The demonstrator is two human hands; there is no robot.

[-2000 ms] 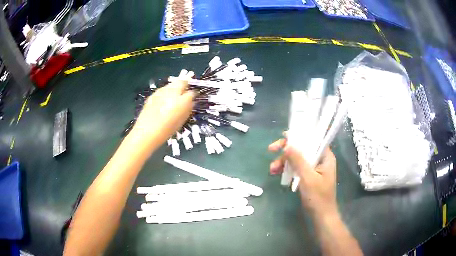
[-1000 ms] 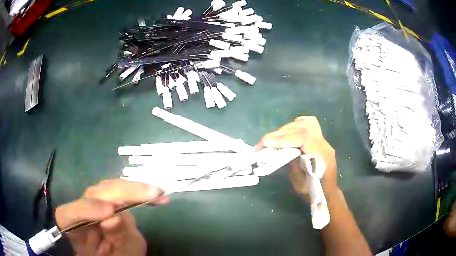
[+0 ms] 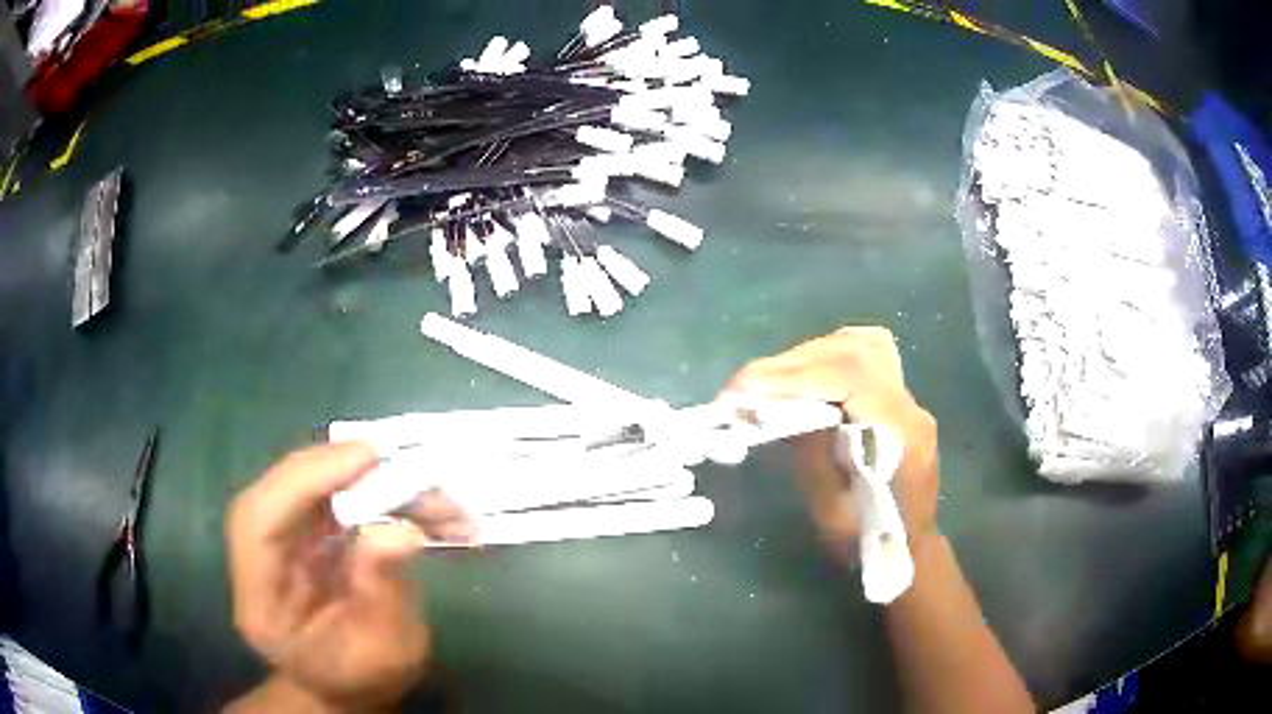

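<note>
My left hand (image 3: pixel 328 572) is at the lower left, its fingers closed around the white end piece (image 3: pixel 380 488) of an inner assembly. The strip runs right, over the white tubes on the table (image 3: pixel 600 522), and is hard to tell in the glare. My right hand (image 3: pixel 851 419) holds several white tubes (image 3: pixel 882 537), fanned out; one points left toward my left hand. Whether the strip is inside that tube is not clear. One loose tube (image 3: pixel 523 360) lies slanted above the row.
A pile of inner assemblies (image 3: pixel 474 133) with white ends lies at the far centre. A clear bag (image 3: pixel 1095 293) of white parts is at right. Pliers (image 3: pixel 129 537) and a grey metal bar (image 3: pixel 95 248) lie at left. A red container (image 3: pixel 87 56) is far left.
My left hand has gone from the pile to the lower left with an assembly, then moved right and up toward my right hand. My right hand has lowered its tubes over the row.
</note>
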